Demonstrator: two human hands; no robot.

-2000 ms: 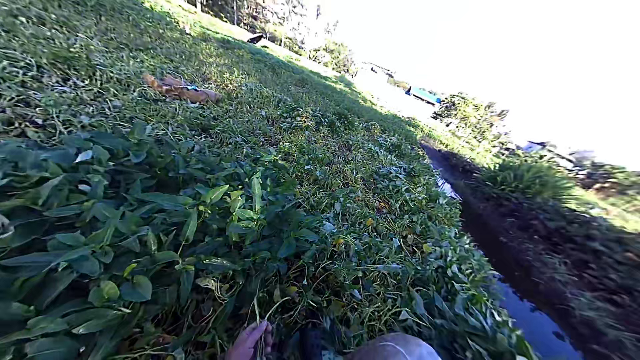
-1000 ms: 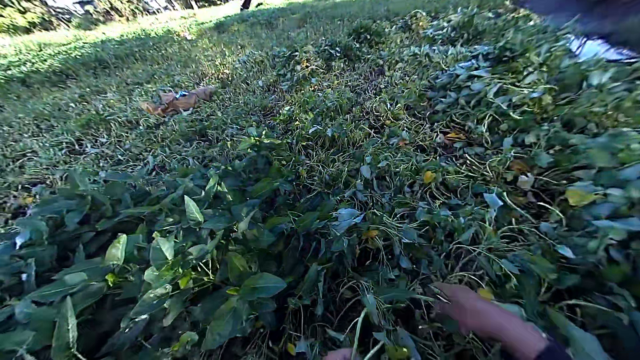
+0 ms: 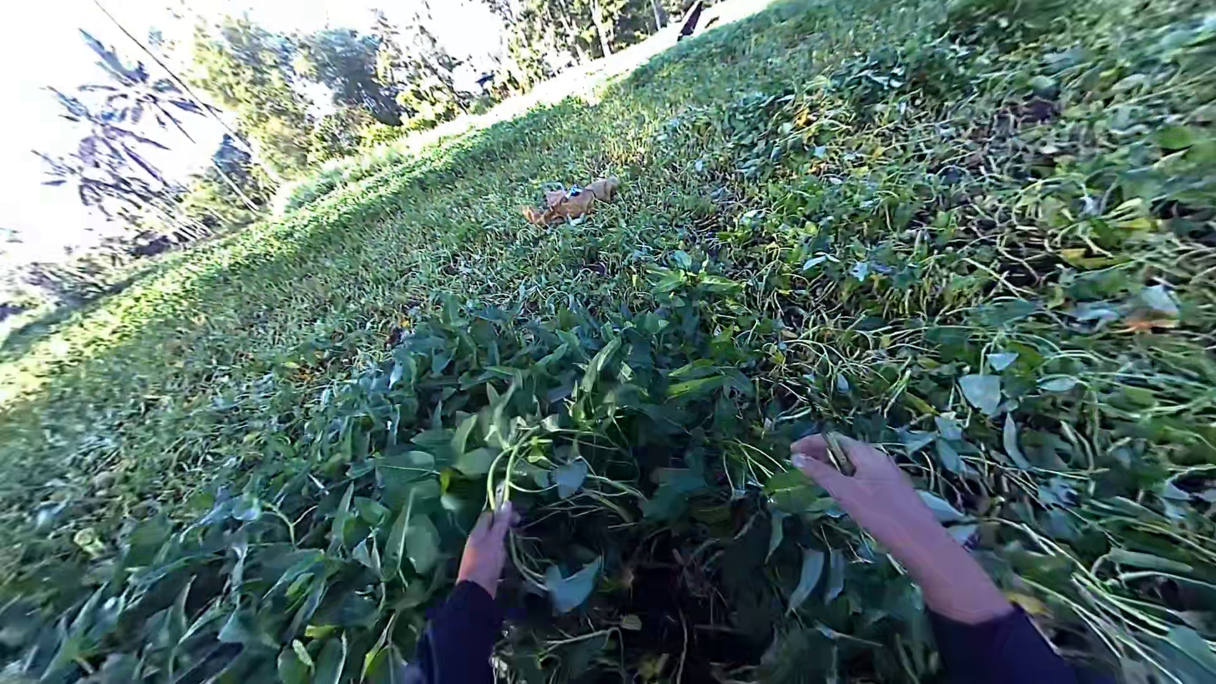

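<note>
Near the bottom centre, my left hand (image 3: 486,551) is closed around green leafy stems (image 3: 513,465) that bend over above the fingers. To the right, my right hand (image 3: 845,475) is held over the foliage, thumb and forefinger curled around a small brownish object (image 3: 840,453), too unclear to name. Dense broad-leaved plants (image 3: 570,370) stand between and beyond the hands. Dark shade lies between the wrists, where thin stems show.
Trailing green vines (image 3: 1026,275) cover the ground on the right. A crumpled brown piece of litter or dry leaf (image 3: 570,201) lies up the slope. Trees (image 3: 294,85) stand at the upper left, beyond a sunlit grass strip.
The view has swung left and tilted. Both hands now show more fully; my left hand, barely in the frame one second ago, is now raised with stems in it.
</note>
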